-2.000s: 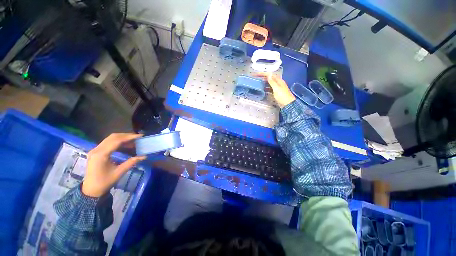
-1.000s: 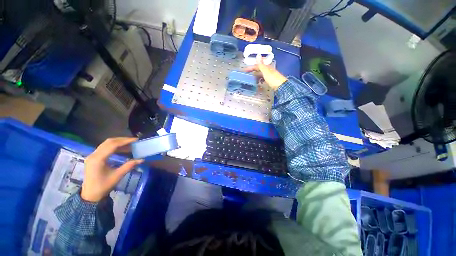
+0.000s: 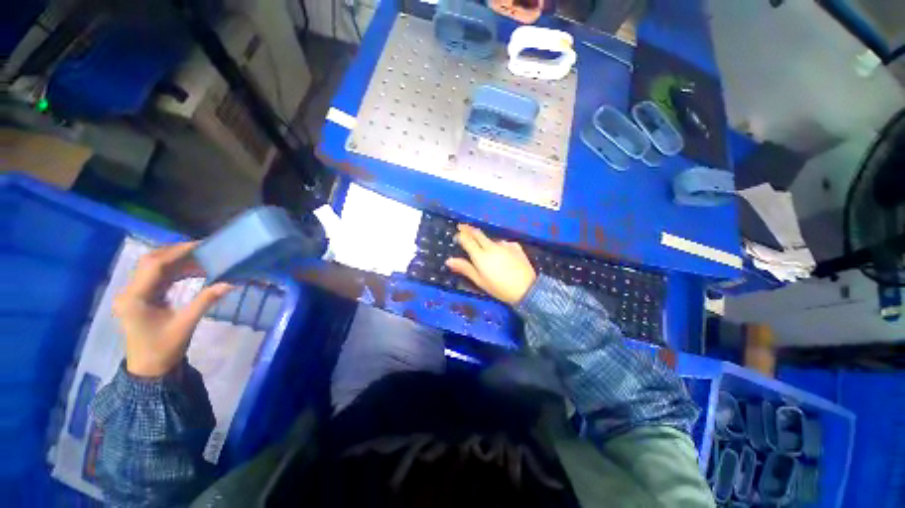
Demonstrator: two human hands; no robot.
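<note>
My left hand [image 3: 164, 303] holds a blue-grey plastic housing [image 3: 248, 243] between thumb and fingers, over the inner edge of the left-hand bin [image 3: 288, 332]. My right hand [image 3: 496, 266] lies on the left part of the black keyboard [image 3: 605, 288], fingers spread and holding nothing. Another blue-grey housing [image 3: 503, 111] stands mid-plate on the perforated base plate [image 3: 397, 109]. A white housing [image 3: 542, 53] stands behind it, with a spare blue-grey housing [image 3: 465, 28] at the back left of the plate. An orange housing [image 3: 518, 8] is partly cut off at the top edge.
Loose housings [image 3: 620, 137] lie right of the plate, and one more housing [image 3: 704, 186] is near the bench's right edge. The right-hand parts bin [image 3: 837, 437] holds jumbled housings. White paper [image 3: 375, 230] lies left of the keyboard. A black fan [image 3: 883, 198] stands at right.
My right hand has moved from beside the plate's housing back to the keyboard. My left hand, still holding its housing, has shifted left and tilted it. The view has shifted, so the bench sits higher.
</note>
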